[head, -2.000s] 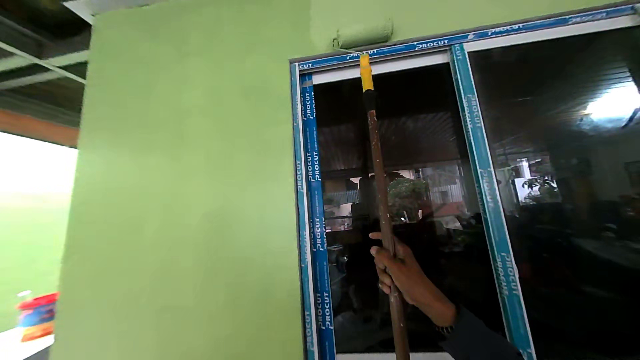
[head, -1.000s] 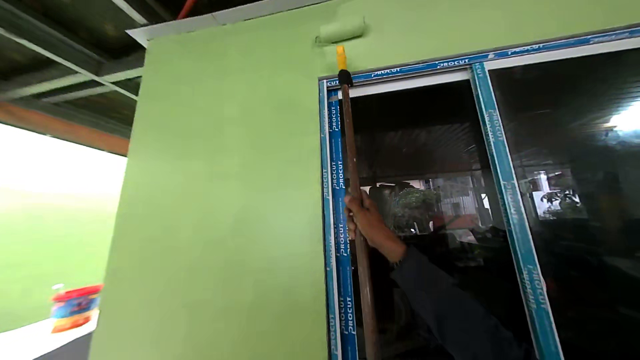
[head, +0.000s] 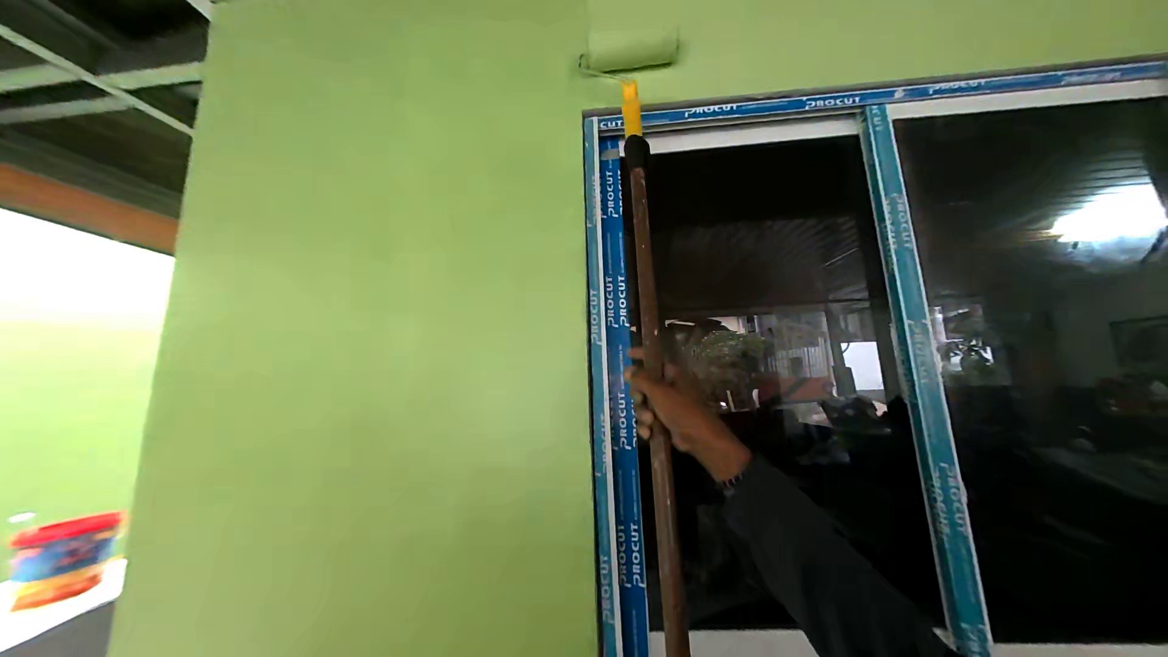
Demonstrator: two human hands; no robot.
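Note:
My right hand (head: pixel 671 406), below a dark sleeve, is closed around the brown pole of a paint roller (head: pixel 650 274). A yellow handle joins the pole's top to the green-coated roller cover (head: pixel 631 49), which lies against the green wall (head: pixel 383 319) just above the window's upper left corner. Behind the pole is the sliding window, its frame (head: pixel 620 365) covered in blue printed protective film. The pole's lower end runs out of view at the bottom. My left hand is not in view.
A colourful bucket with a red rim (head: pixel 66 552) stands on a white ledge (head: pixel 68 607) at the lower left. Roof beams (head: pixel 100 82) show at the upper left. Dark window glass (head: pixel 1031 411) fills the right, reflecting a bright light.
Between the first and second frames, the roller moved left along the top of the window and up from its frame. It is a little lower relative to the frame now than one second ago.

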